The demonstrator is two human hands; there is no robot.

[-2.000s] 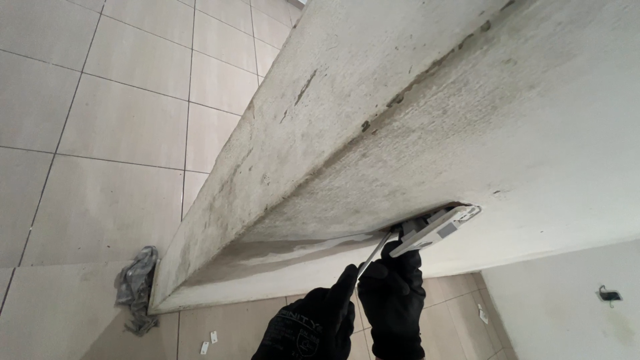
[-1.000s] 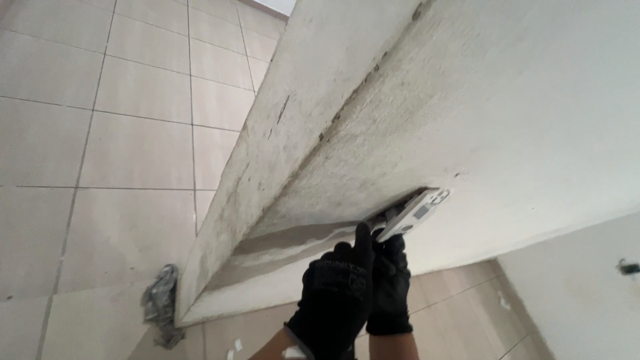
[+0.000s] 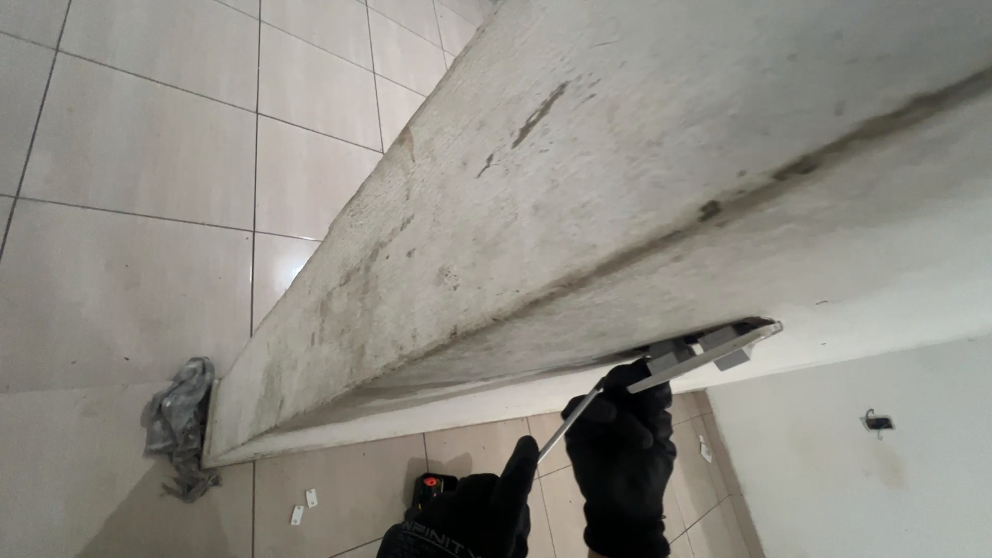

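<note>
A white plastic electrical cover plate with grey switch or socket modules point(image 3: 701, 358) sits tilted out from a dark opening in a white wall point(image 3: 891, 256). My right hand point(image 3: 624, 457), in a black glove, grips the near end of the plate; its fingertips are partly hidden behind it. Lower and to the left, my left hand point(image 3: 473, 511), also gloved in black, holds a thin metal shaft point(image 3: 570, 426), probably a screwdriver, whose handle is hidden in the fist. The shaft's far end is beside my right hand's fingers.
A crumpled grey cloth or plastic bag point(image 3: 182, 426) lies against the wall's end. Small white pieces point(image 3: 304, 508) and a black tool with a red part point(image 3: 432, 487) are on the tiled floor. The right-hand wall has a small box opening with wires point(image 3: 878, 421).
The plate now stands more edge-on, tilted out of the opening, with its grey modules showing. My left hand has drawn back from the plate since one second ago, and the metal shaft shows again.
</note>
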